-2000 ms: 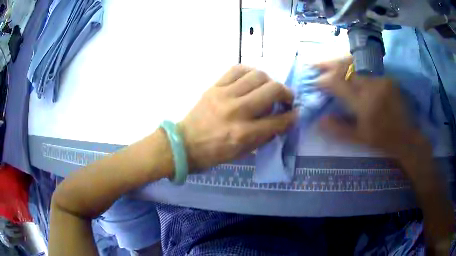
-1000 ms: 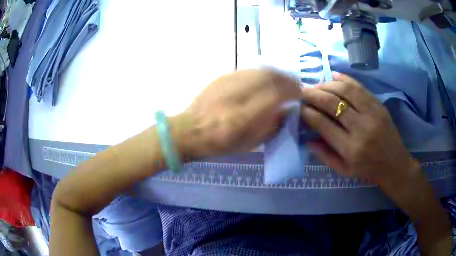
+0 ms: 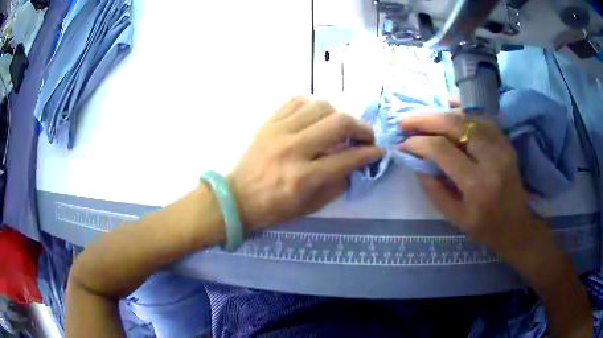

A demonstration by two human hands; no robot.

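Observation:
A light blue cuff band [image 3: 370, 173] lies under my fingertips in front of the needle area, its free end folded near the ruler edge. A crinkled gathered edge [image 3: 401, 109] runs beside it toward the machine. The sleeve [image 3: 539, 135] spreads to the right, behind my right hand. My left hand [image 3: 304, 155], with a green bangle on the wrist, pinches the band. My right hand [image 3: 463, 155], with a gold ring, holds the gathered fabric. The needle and presser foot are washed out by glare.
A stack of cuff bands [image 3: 82, 63] lies at the table's upper left. The machine head [image 3: 456, 20] and a grey cylindrical fitting [image 3: 477, 82] hang above my right hand. The grey table edge [image 3: 330, 274] carries a ruler. Blue fabric [image 3: 168, 307] is heaped near the lap.
The band's free end, earlier hanging flat over the ruler, is now drawn up and folded at my left fingertips. The sleeve at the right is bunched up more.

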